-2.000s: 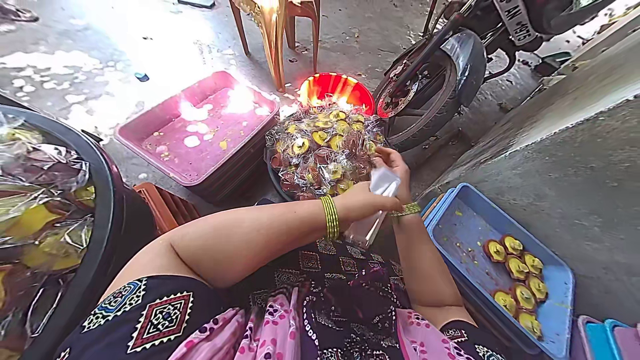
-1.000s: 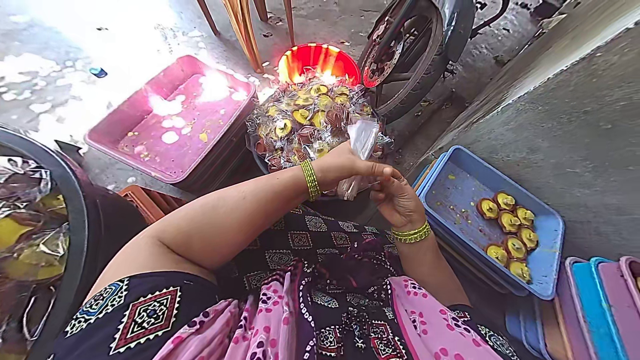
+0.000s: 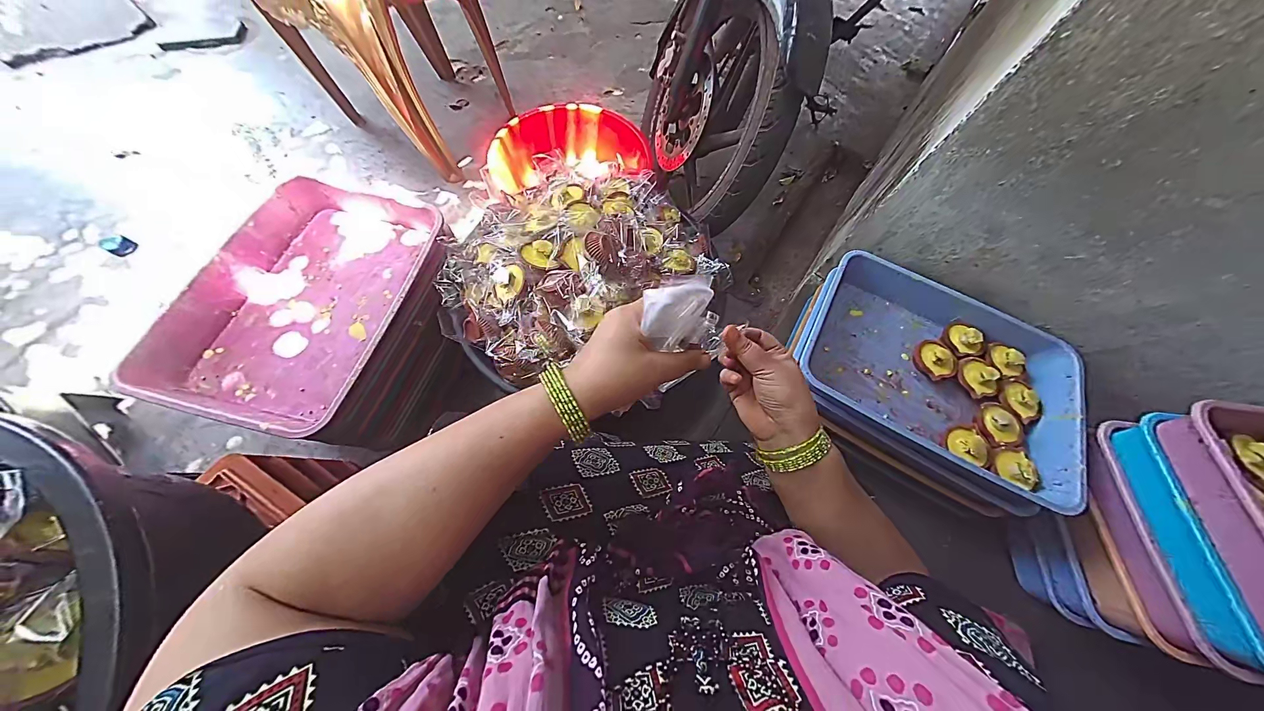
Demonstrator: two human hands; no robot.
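My left hand (image 3: 637, 357) is closed around clear plastic wrappers (image 3: 677, 312), their pale ends standing above the fist. Just right of it, my right hand (image 3: 762, 380) has thumb and forefinger pinched together at the edge of the plastic. Behind both hands is a heaped container of small fluted brown cups with yellow tops (image 3: 538, 254), each in clear wrap. Unwrapped cups of the same kind (image 3: 980, 377) lie in a blue plastic tray (image 3: 849, 326) at the right.
Stacked pink trays (image 3: 247, 326) stand at the left, near a black tub (image 3: 109, 553) of wrapped things. A red tub (image 3: 568, 138), chair legs (image 3: 425, 99) and a motorcycle wheel (image 3: 736, 118) are beyond the heap. More coloured trays (image 3: 1200, 533) lean at lower right, below a grey wall (image 3: 1136, 188).
My hands were together at the plastic a second ago; now a small gap separates them, with the right fingers at the wrapper's edge. The left hand has kept hold of the wrappers.
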